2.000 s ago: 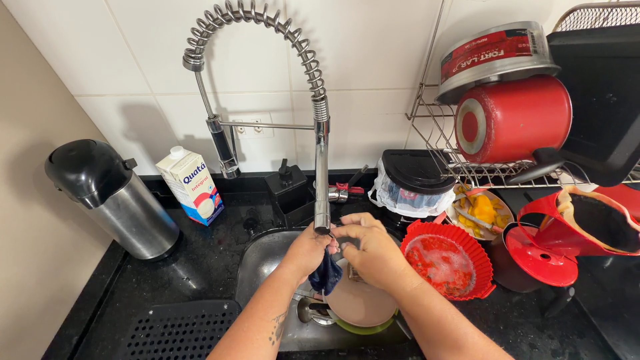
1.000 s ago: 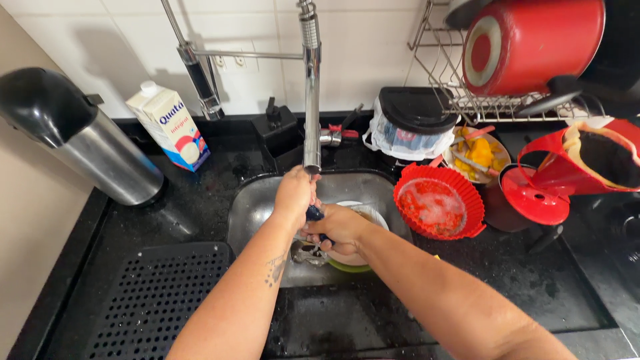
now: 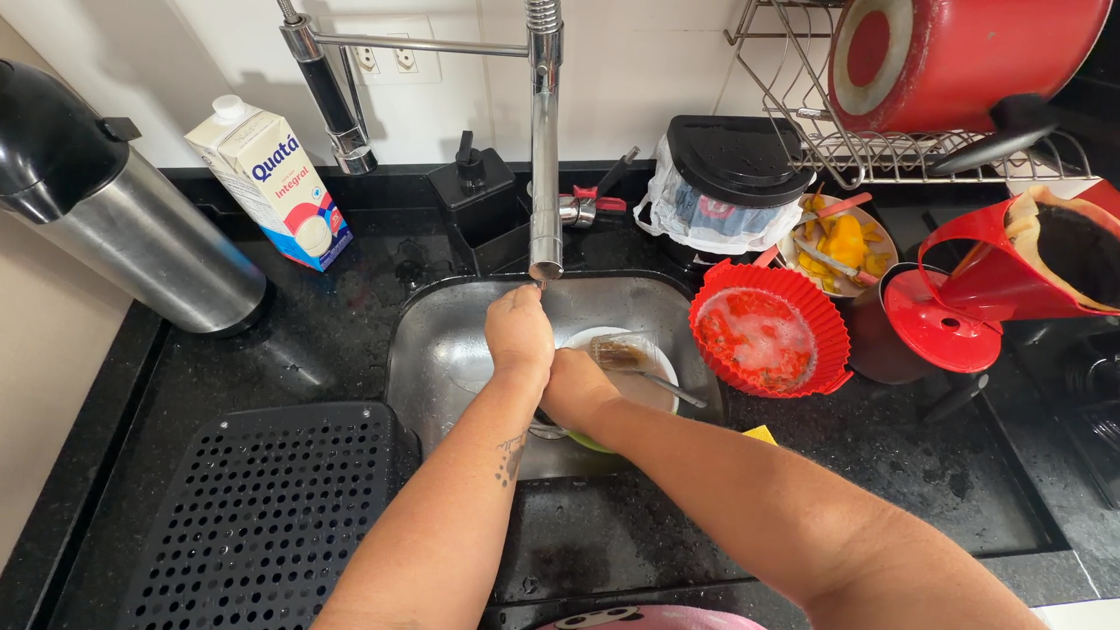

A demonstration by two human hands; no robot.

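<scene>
My left hand (image 3: 520,331) is under the spout of the chrome faucet (image 3: 546,236), its fingers curled toward the spout. My right hand (image 3: 577,389) is just below and to the right, touching the left wrist area, its fingers curled and mostly hidden. Whether either hand holds something is not visible; the dark cloth seen earlier does not show. Beneath and beside them, the steel sink (image 3: 446,350) holds a white plate (image 3: 669,372) with a glass and a utensil (image 3: 674,387) on it. A green rim (image 3: 591,443) shows under my right hand.
Left of the sink are a black perforated rack (image 3: 271,499), a milk carton (image 3: 276,184) and a steel thermos (image 3: 166,245). At right are a red silicone mold (image 3: 836,350), a bowl of peels (image 3: 884,245), a coffee filter holder (image 3: 980,280), a lidded bin (image 3: 735,162) and a dish rack (image 3: 840,166).
My hands have moved down from beside the spout and come together below it. The dark cloth between them is no longer visible. The view has shifted lower.
</scene>
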